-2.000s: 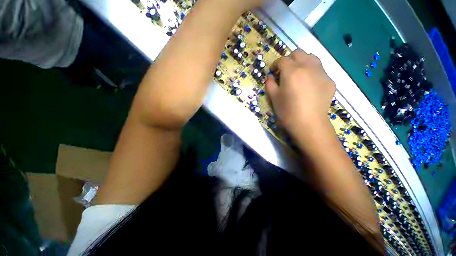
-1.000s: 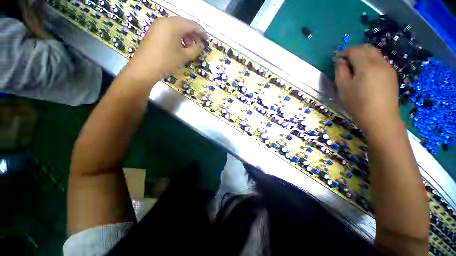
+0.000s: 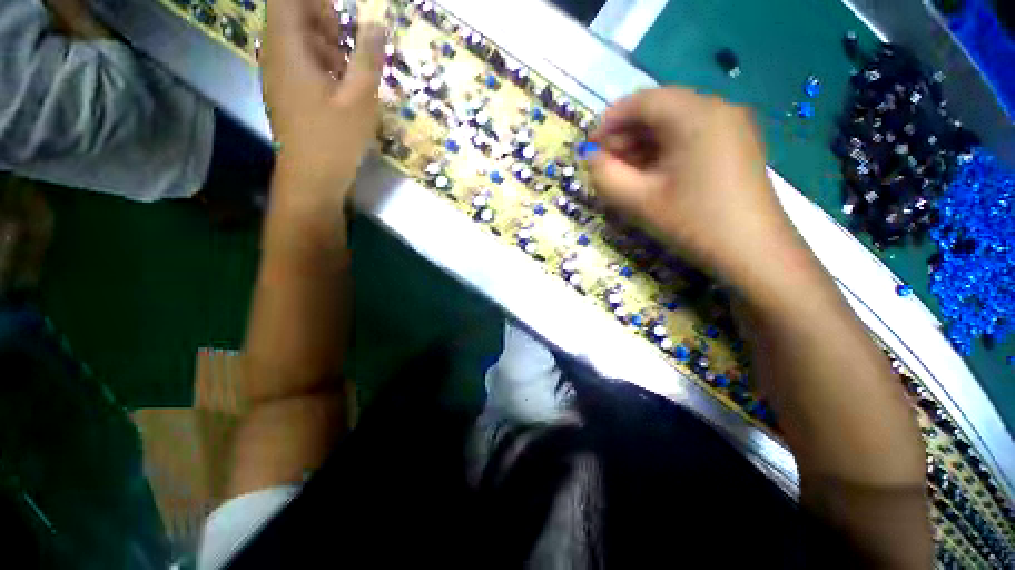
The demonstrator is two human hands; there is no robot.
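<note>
A long tan-yellow circuit board panel point(image 3: 490, 167), crowded with small dark, white-topped and blue parts, lies between silver rails. My right hand point(image 3: 690, 167) is over the panel near the far rail. Its thumb and forefinger pinch a small blue component point(image 3: 588, 148) just above the boards. My left hand point(image 3: 323, 84) is over the panel at the upper left, blurred, with thumb and fingers apart; I see nothing in it. A heap of black components point(image 3: 899, 145) and a heap of blue components point(image 3: 985, 251) lie beyond the far rail.
The near rail point(image 3: 467, 267) and far rail point(image 3: 829, 239) border the panel. A green mat point(image 3: 768, 89) carries the heaps and a few loose parts. A blue tray point(image 3: 991, 39) is at the upper right. A person's grey sleeve point(image 3: 111, 117) is at left, cardboard point(image 3: 178, 457) below.
My right hand has moved left from the mat beside the heaps to over the boards, now with a blue component. My left hand has moved slightly up and its fingers have spread.
</note>
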